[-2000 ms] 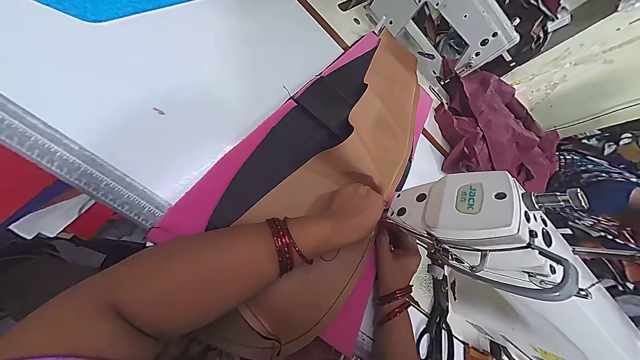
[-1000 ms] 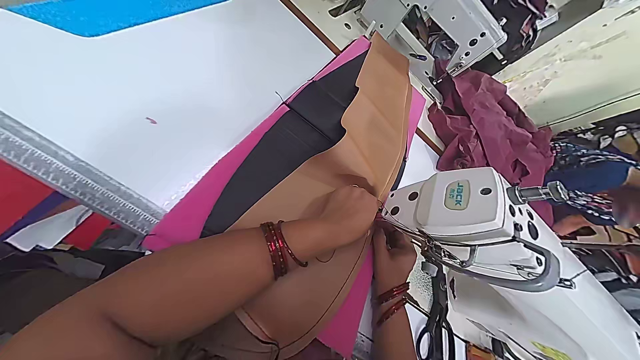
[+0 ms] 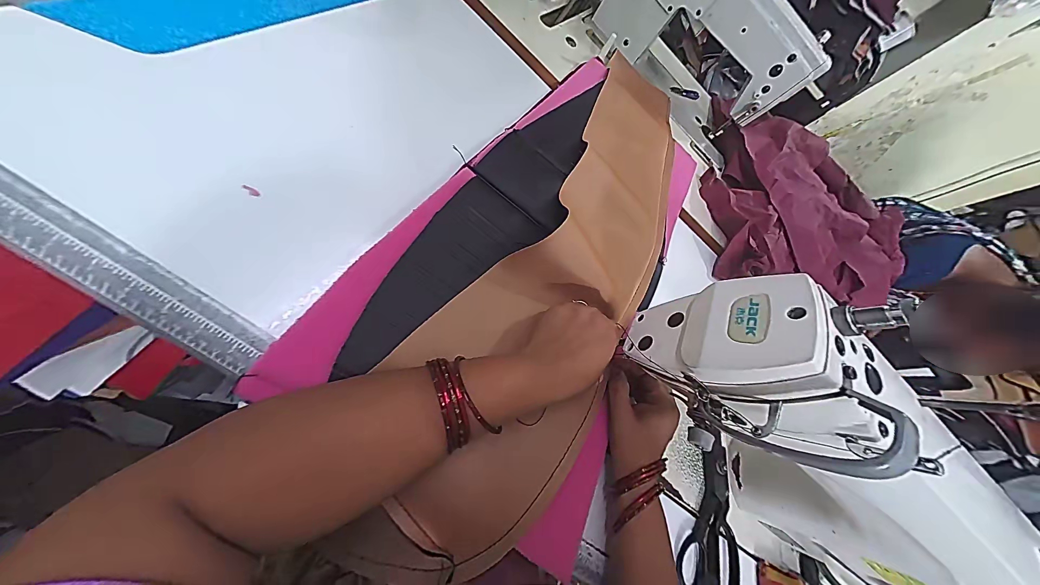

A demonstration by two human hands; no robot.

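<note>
A white Jack sewing machine (image 3: 756,333) stands at the right, its needle area beside my fingers. Tan fabric (image 3: 504,479) with a dark stitched line runs under my hands, layered with black fabric (image 3: 455,252) and pink fabric (image 3: 325,333). My left hand (image 3: 573,349), with red bangles at the wrist, is curled on the tan fabric by the needle area, fingertips pinching its edge. Just below it, my right hand (image 3: 643,406) holds the fabric edge close to the machine; its fingertips are partly hidden. Loose thread (image 3: 461,156) sticks out from the black fabric's edge.
A ruler strip (image 3: 138,276) lies along the white table (image 3: 203,146). Black-handled scissors (image 3: 715,528) lie below the machine head. Maroon fabric (image 3: 804,203) is heaped near a second machine (image 3: 731,49). Another person (image 3: 942,252) is at the right. Blue material (image 3: 162,20) lies at top left.
</note>
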